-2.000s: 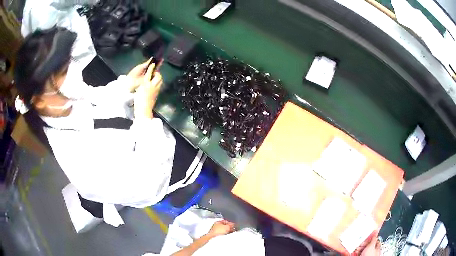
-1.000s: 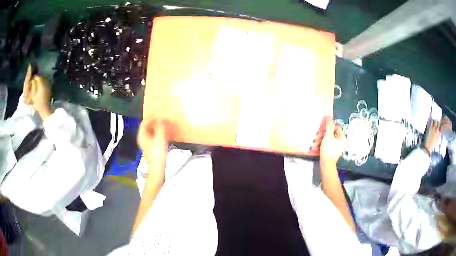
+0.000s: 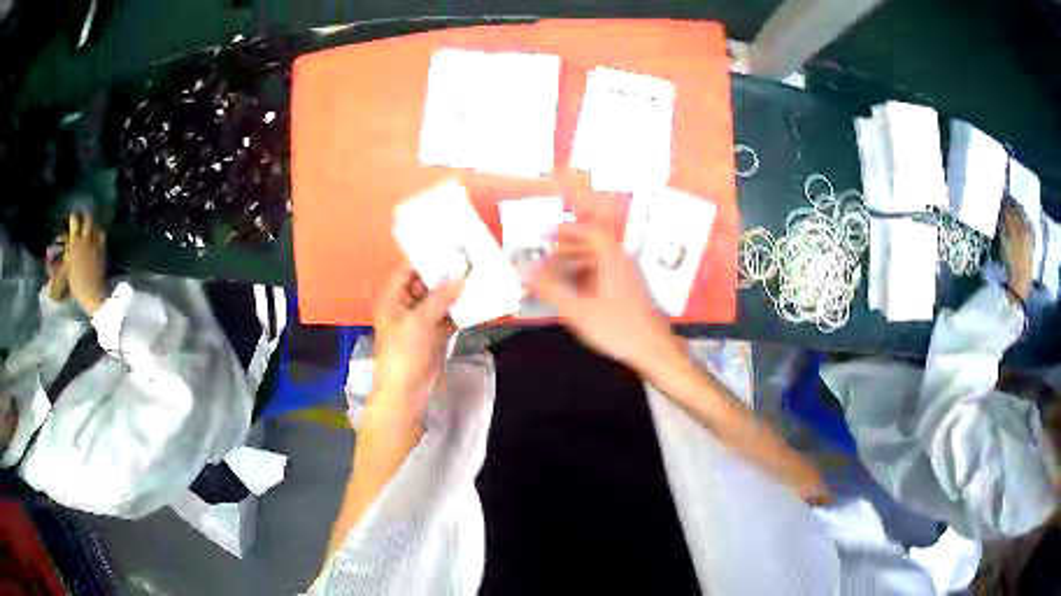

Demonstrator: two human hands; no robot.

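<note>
My left hand (image 3: 417, 309) holds a white leaflet (image 3: 456, 250) with a dark round mark, tilted over the front of the red mat (image 3: 355, 140). My right hand (image 3: 593, 285) is blurred, just right of it, over a middle leaflet pile (image 3: 533, 221); whether its fingers hold a leaflet I cannot tell. Another leaflet pile with a dark mark (image 3: 671, 247) lies at the mat's front right. A wide white pile (image 3: 489, 113) and a narrower pile with faint print (image 3: 625, 126) lie along the back of the mat.
Rubber bands (image 3: 818, 259) lie right of the mat, then bundled leaflet stacks (image 3: 902, 157). A heap of small black parts (image 3: 204, 151) is at the left. Neighbouring workers in white smocks sit on both sides. A pale post (image 3: 803, 33) stands behind the mat's right corner.
The view now faces the mat squarely. My left hand has moved from the mat's front left edge and taken a leaflet. My right hand has moved left from the mat's right edge to the middle.
</note>
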